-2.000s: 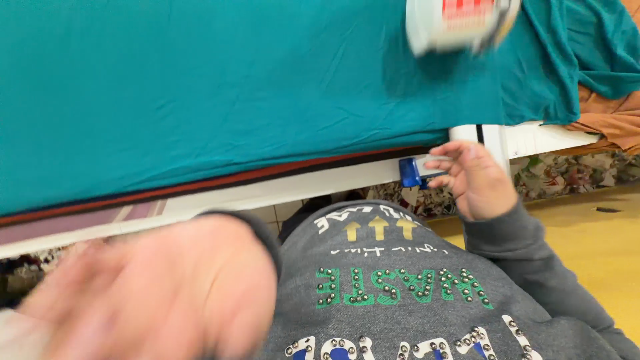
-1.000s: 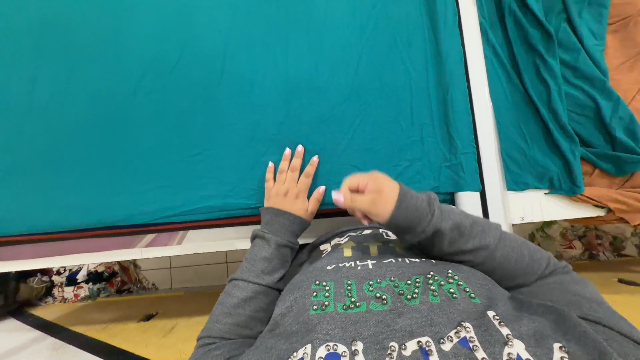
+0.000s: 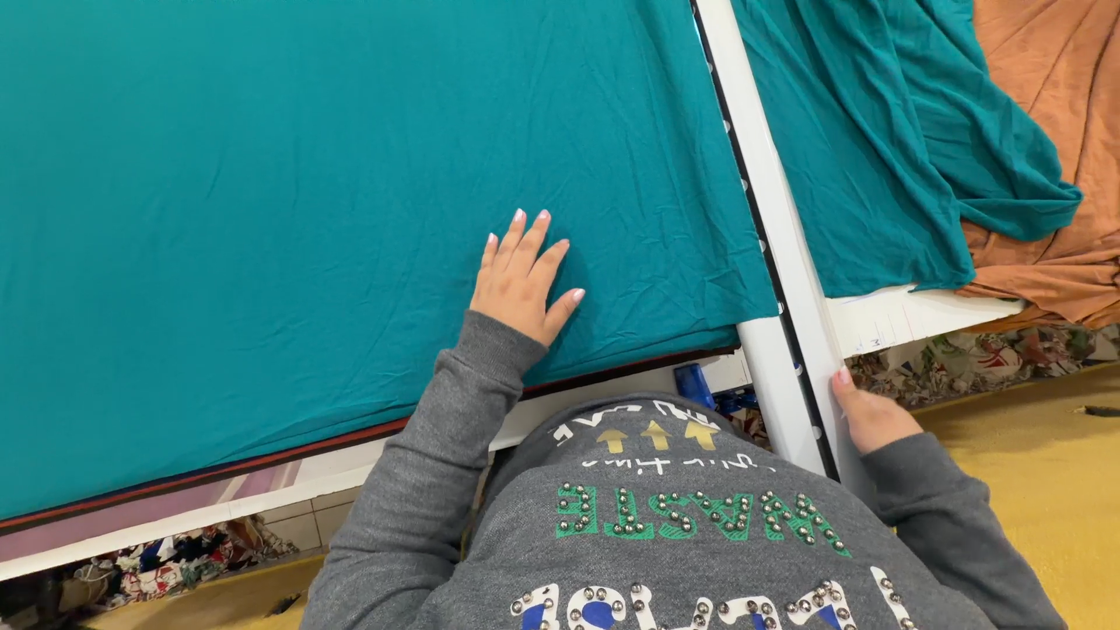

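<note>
Teal fabric lies spread in layers over the cutting table, with light wrinkles near its front right corner. My left hand rests flat on it, palm down, fingers apart. Across the table's right part runs a long white metal rail with a black slotted strip along it. At the rail's near end is my right hand, its thumb against the outer side; its other fingers are hidden behind the rail, so its grip cannot be told.
Right of the rail lie bunched teal fabric and orange-brown fabric. A blue plastic part shows under the table edge. Fabric scraps are heaped below, beside a yellow surface.
My right hand has moved right, from over the fabric's front edge to the rail's end. My left hand still lies on the fabric. The white object seen at the top two seconds ago is out of view.
</note>
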